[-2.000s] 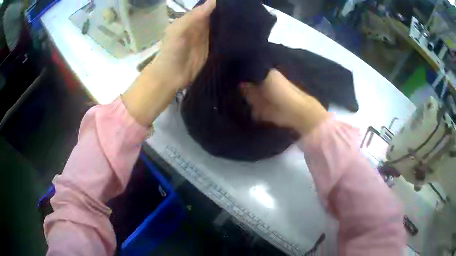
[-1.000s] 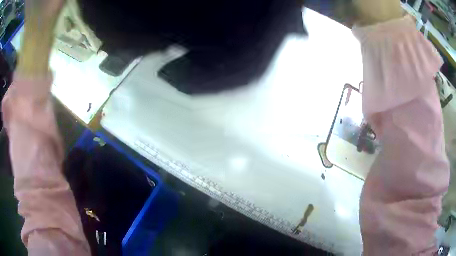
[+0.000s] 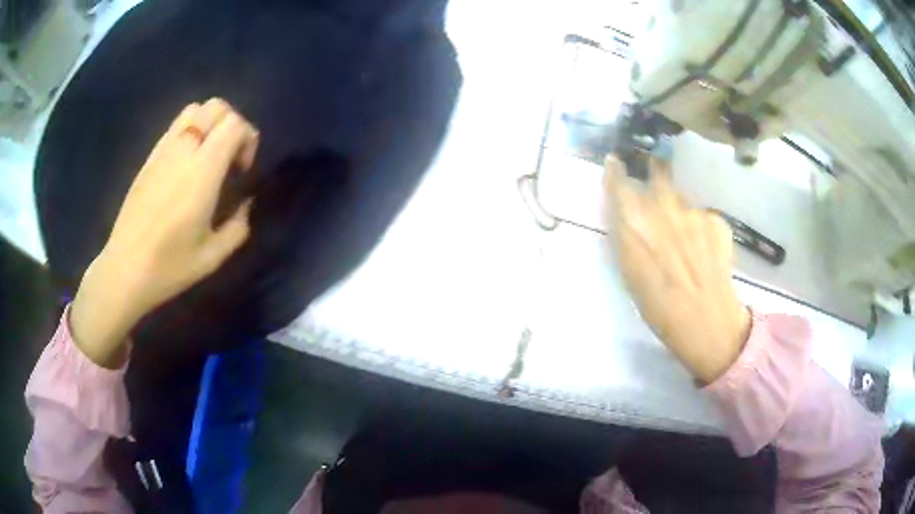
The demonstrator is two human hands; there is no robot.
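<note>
A large black garment point(image 3: 331, 201) lies heaped on the table at the left. My left hand point(image 3: 176, 206) is on top of it, thumb and fingers apart, with dark cloth between them and no clear grip. My right hand point(image 3: 677, 256) is at the sewing machine, fingers stretched forward and apart, nothing visible held. Its blurred fingertips are at the dark presser foot area point(image 3: 640, 136), and I cannot tell whether they touch it. Black thread snips point(image 3: 752, 239) lie on the machine bed right of my right hand.
The cream machine head point(image 3: 702, 50) stands at the upper right. The white table point(image 3: 431, 291) has a ruler scale along its front edge and a brown worn spot point(image 3: 519, 361). A blue crate point(image 3: 223, 432) is below the table at the left.
The garment, lifted and blurred before, now lies at the left. My left hand has come down onto it. My right hand has moved to the presser foot. The view has shifted towards the machine.
</note>
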